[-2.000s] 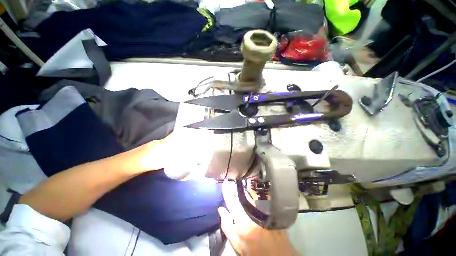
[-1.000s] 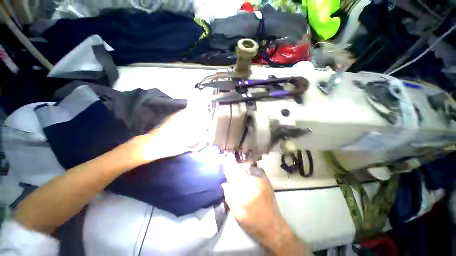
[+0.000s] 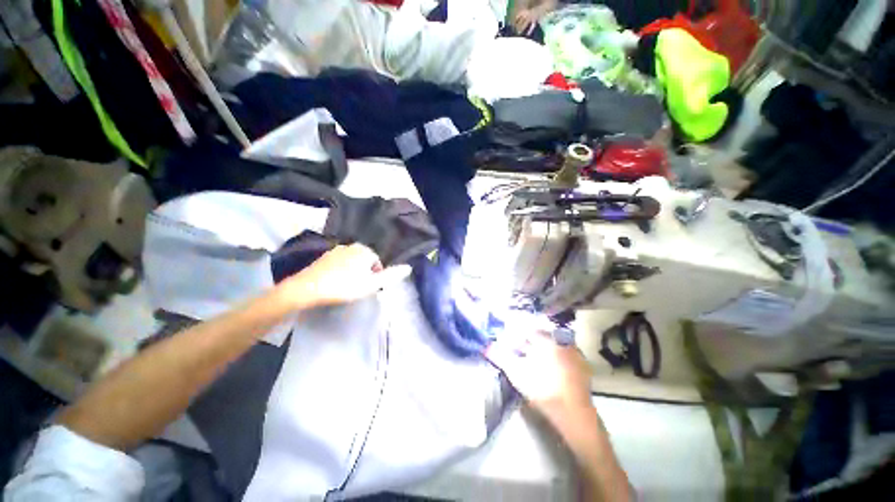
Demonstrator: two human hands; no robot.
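Observation:
The garment (image 3: 339, 392), pale white-grey with dark grey parts, lies spread left of and in front of the sewing machine (image 3: 677, 255). A navy panel (image 3: 447, 304) runs bunched along its right edge to the brightly lit needle area. My left hand (image 3: 339, 277) rests on the garment, pinching cloth near the dark grey part. My right hand (image 3: 540, 363) lies at the needle area with its fingers on the navy edge. Glare hides the presser foot and its fingertips.
Looped scissors (image 3: 631, 345) lie on the bed right of my right hand. Thread snips (image 3: 599, 204) rest on the machine head. Navy and grey cloth (image 3: 579, 113) is piled behind. Another machine part (image 3: 74, 216) stands at left. Another person's hand (image 3: 531, 14) shows at the top.
The view has shifted, with the machine now farther right. My left hand has moved away from the needle, to the left. The navy panel is now narrow and bunched, and more pale cloth shows.

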